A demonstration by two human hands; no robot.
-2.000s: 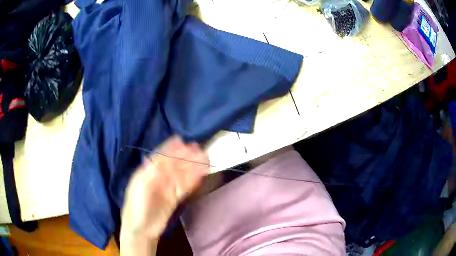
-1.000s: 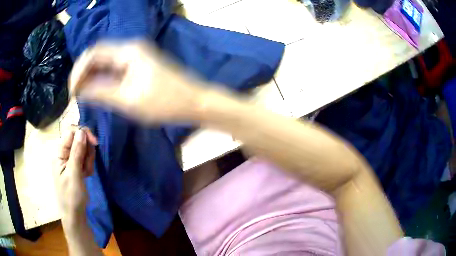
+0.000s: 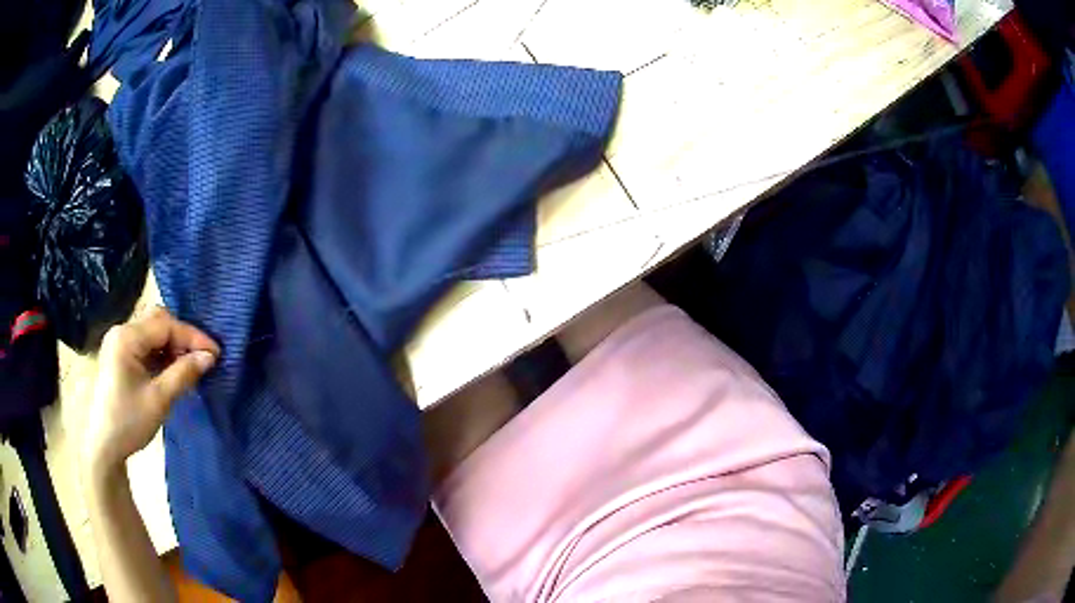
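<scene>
A large navy garment (image 3: 413,177) with a fine ribbed texture lies over the table, its lower folds hanging past the near edge. My left hand (image 3: 144,379) is at the garment's left edge, thumb and fingertips pinched on the cloth. A thin thread (image 3: 707,198) runs faintly from near the garment across the table edge toward the upper right. My right hand is out of the picture; only a blurred piece of forearm shows at the lower right rim. No needle or fastener can be made out.
The pale wooden table (image 3: 719,112) has a slanting near edge. A shiny black plastic bag (image 3: 83,230) is at left. Dark navy garments (image 3: 896,318) are heaped below the table's right edge. A pink packet (image 3: 931,14) is cut off at the top.
My right hand has swept from above the garment out past the right side. My left hand now pinches the garment's edge. The view has shifted, moving the table items up and left.
</scene>
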